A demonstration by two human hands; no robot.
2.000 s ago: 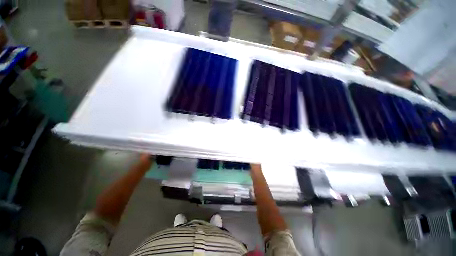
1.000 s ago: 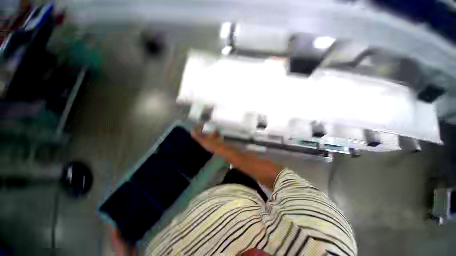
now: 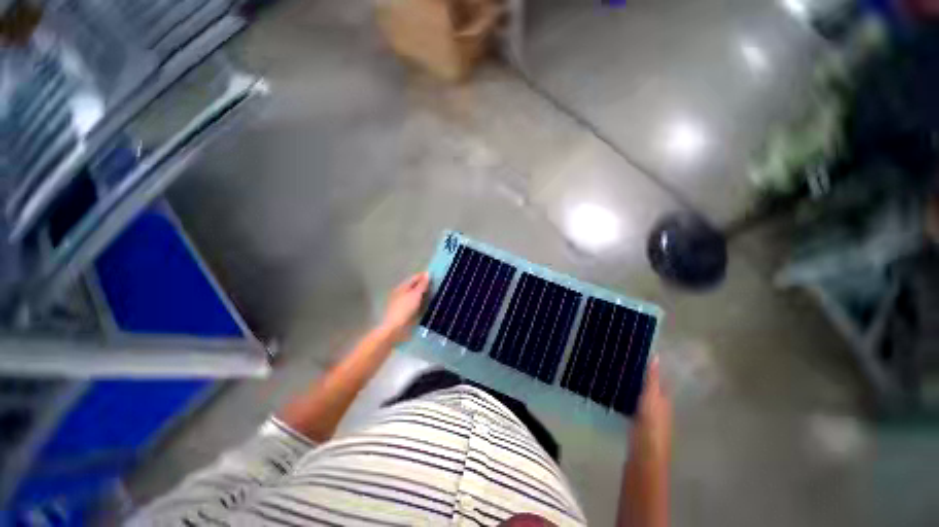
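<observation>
A pale blue-green carrier sheet (image 3: 476,362) is held over the floor in front of my body. Three dark navy groups of solar cells (image 3: 536,326) with thin light lines lie in a row on it. A small dark mark shows in its upper left corner. My left hand (image 3: 408,301) grips the sheet's left short edge. My right hand (image 3: 650,396) grips its right short edge near the lower corner. The fingers under the sheet are hidden.
Metal frames and rails (image 3: 154,358) with bright blue panels (image 3: 170,273) stand at the left. A cardboard box (image 3: 441,36) is at the top. A round black object (image 3: 687,250) is on the floor at the right. Blurred greenish items and a frame stand at far right.
I have turned away from the white bench, which is out of view. The carrier sheet has come from the lower left to the centre, in both my hands.
</observation>
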